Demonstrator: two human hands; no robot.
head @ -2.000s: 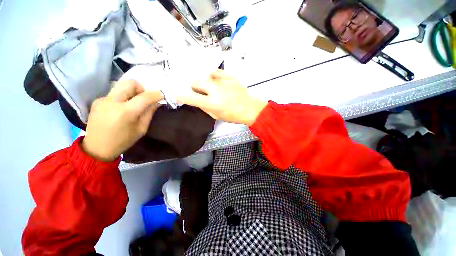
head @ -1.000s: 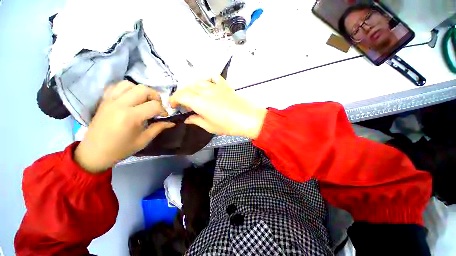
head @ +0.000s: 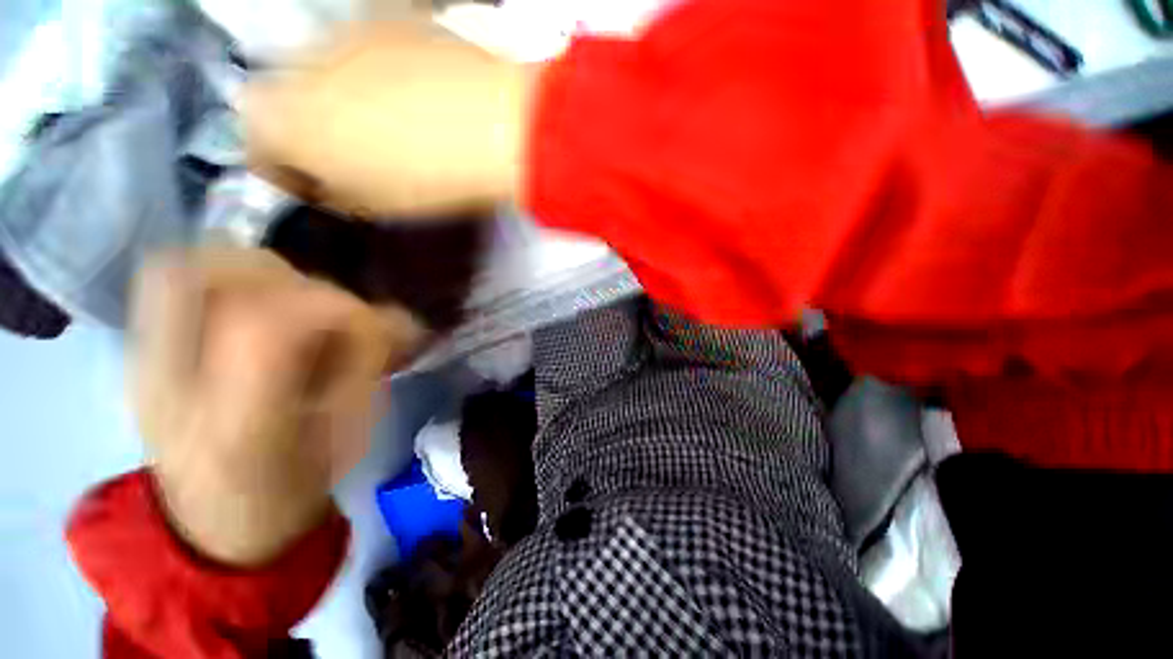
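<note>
The pale grey-white garment (head: 97, 193) lies heaped at the upper left. A dark brown fabric piece (head: 418, 264) hangs over the table's front edge between my hands. My left hand (head: 257, 373) is blurred, with curled fingers, just below and left of the dark fabric; whether it grips anything is unclear. My right hand (head: 386, 122) is blurred and reaches left above the dark fabric, over the garment; its fingertips are hard to make out. The sewing head is not in view.
The table's ruled front edge (head: 553, 303) runs below my right forearm. A slim black tool (head: 1023, 32) lies at the upper right, with part of a green loop (head: 1149, 16) near the corner. A blue item (head: 422, 512) and dark and white cloth are below the table.
My right hand and forearm have moved up and left across the garment. My left hand has moved down and left. The view has shifted, and the phone and machine have left the picture.
</note>
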